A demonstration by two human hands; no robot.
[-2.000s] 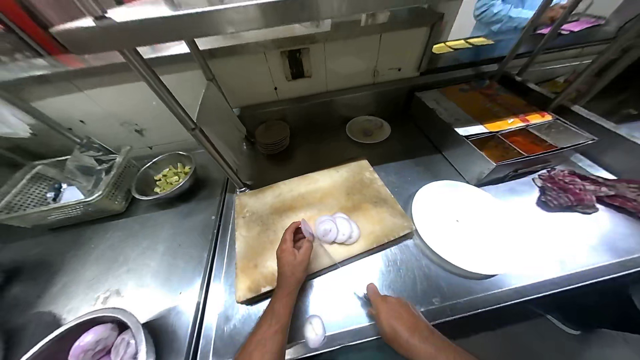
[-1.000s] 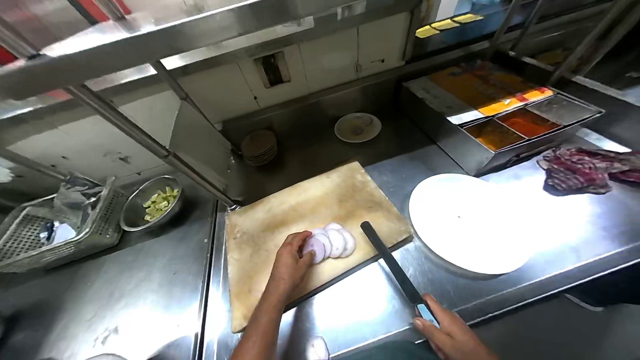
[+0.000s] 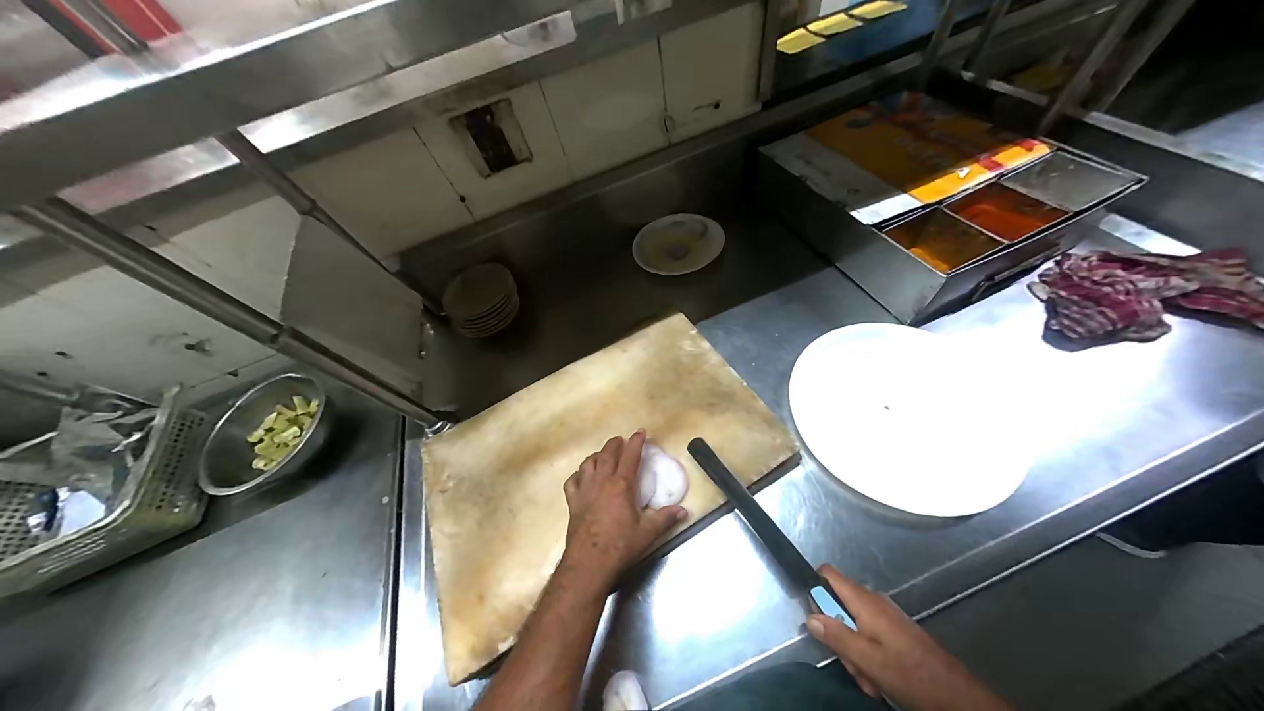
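Pale onion slices (image 3: 664, 478) lie near the front right of a worn cutting board (image 3: 553, 415). My left hand (image 3: 614, 504) is closed around their left side, thumb in front and fingers behind, covering part of them. A long dark-bladed knife (image 3: 755, 518) is in my right hand (image 3: 869, 632), gripped by its handle at the counter's front edge. Its blade slants up and left, with the blunt tip over the board just right of the slices. A pale piece, perhaps onion (image 3: 624, 691), shows at the bottom edge of the view.
Right of the board is a large white plate (image 3: 904, 420), then a crumpled patterned cloth (image 3: 1116, 296). Behind stand a steel container with sauce compartments (image 3: 1007, 212), stacked plates (image 3: 481, 299) and a dish (image 3: 678, 244). At left are a bowl of green pieces (image 3: 267, 434) and a plastic basket (image 3: 158, 484).
The onion slices, spread out earlier, are now bunched together under my left hand. The knife, blurred two seconds ago, is plainly seen in my right hand.
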